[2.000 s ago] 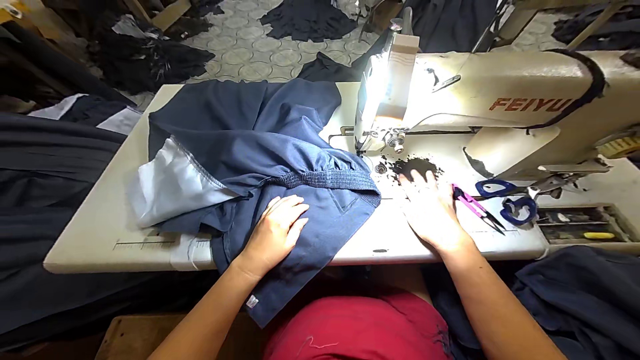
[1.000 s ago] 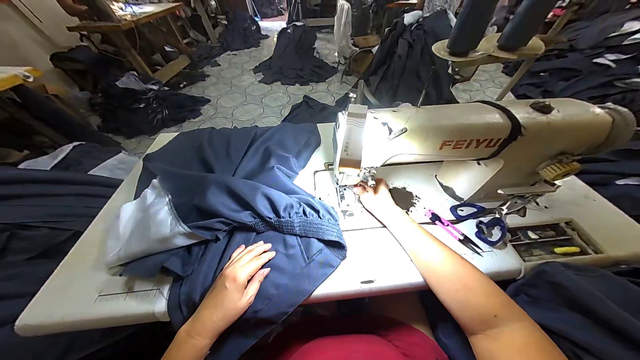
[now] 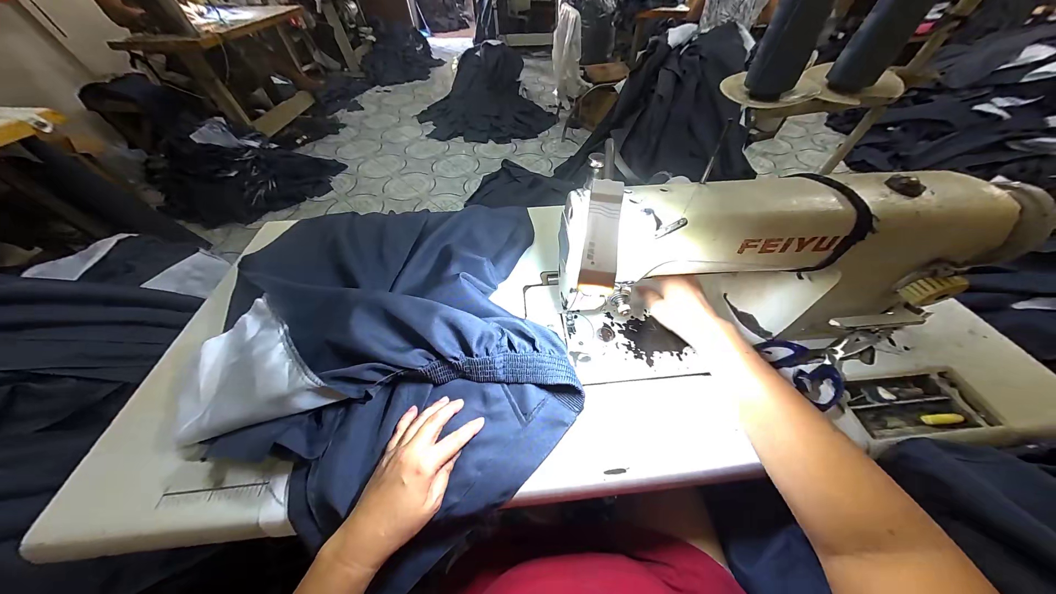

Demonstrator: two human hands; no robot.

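Note:
Navy trousers (image 3: pixel 388 272) with a gathered elastic waistband (image 3: pixel 520 368) and a white pocket lining (image 3: pixel 256 375) lie across the left part of the sewing machine table. My left hand (image 3: pixel 425 454) rests flat on the navy cloth below the waistband, fingers spread. Just right of the needle area, under the arm of the white sewing machine (image 3: pixel 726 223), is my right hand (image 3: pixel 672 305); its fingers are blurred and partly hidden, so whether they hold anything cannot be told. The waistband's right end lies beside the needle plate (image 3: pixel 584 337).
Blue-handled scissors (image 3: pixel 817 384) lie right of my right forearm, by a recessed tray (image 3: pixel 924 408) holding small items. Two dark thread cones (image 3: pixel 796 49) stand behind the machine. Dark garments (image 3: pixel 66 346) are heaped left of the table (image 3: pixel 107 495).
My right hand has moved from the table near the scissors to the needle area, then slightly right under the machine arm. My left hand stays on the cloth. The view has tilted up.

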